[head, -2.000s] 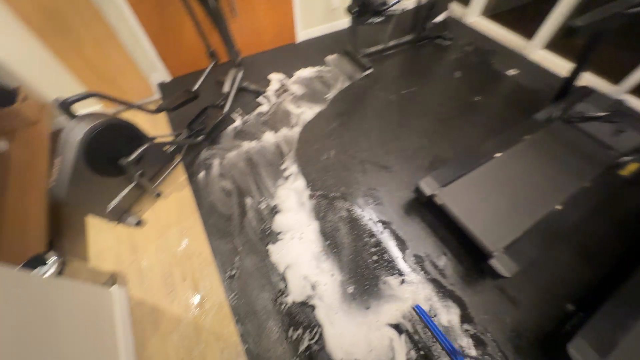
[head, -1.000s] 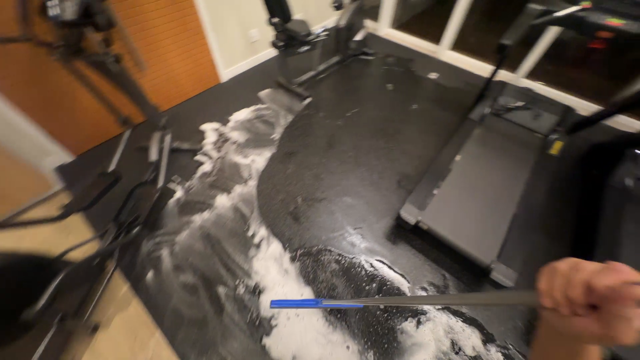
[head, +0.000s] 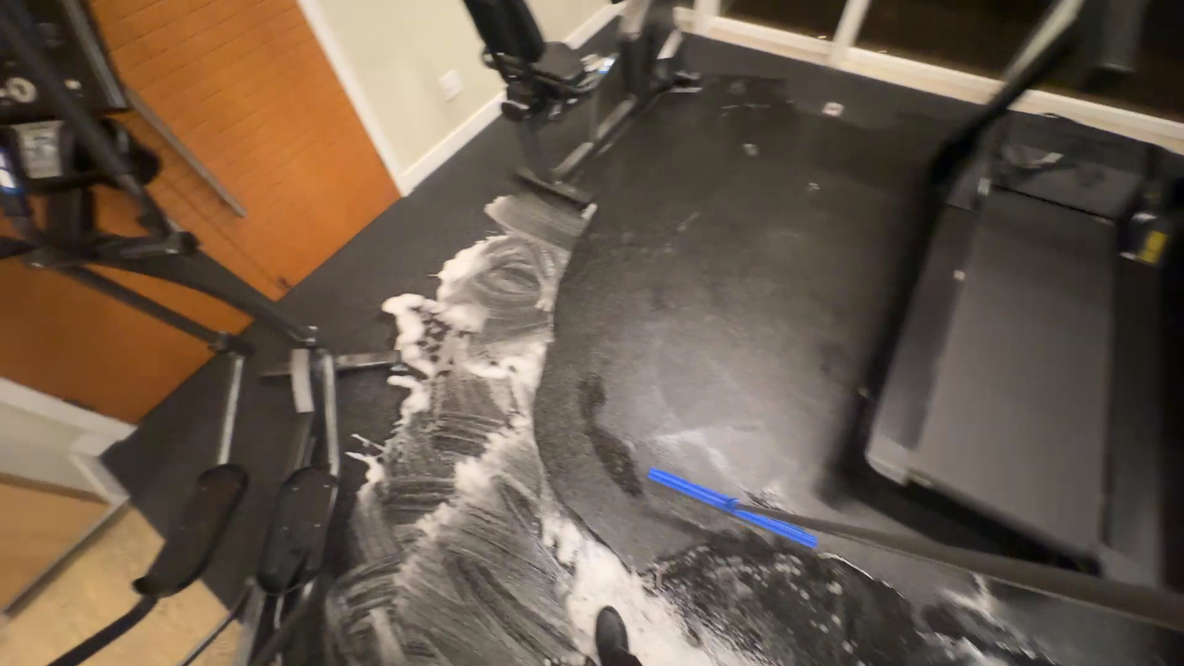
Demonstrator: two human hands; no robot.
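Note:
A long-handled floor squeegee with a blue head (head: 731, 507) lies across the black rubber floor at the lower right; its dark handle (head: 980, 564) runs out of the right edge of the view. Neither of my hands shows, so what holds the handle is hidden. White foam (head: 481, 472) spreads in smeared streaks over the floor left of the squeegee, from the bottom edge up toward the seated machine. Below the blue head is a wet patch (head: 786, 592) with suds. The tip of a black shoe (head: 610, 634) stands in the foam at the bottom.
An elliptical trainer (head: 310, 370) stands on the left, its two pedals near the foam. A treadmill (head: 1017, 370) is on the right. A seated exercise machine (head: 555, 83) stands at the back by the wall. Behind are an orange panel (head: 277, 139) and a glass door's white frame (head: 851, 46).
The blue squeegee head has moved off the foam to the right. A hand gripping its handle showed one second ago and is out of view now. The view has shifted.

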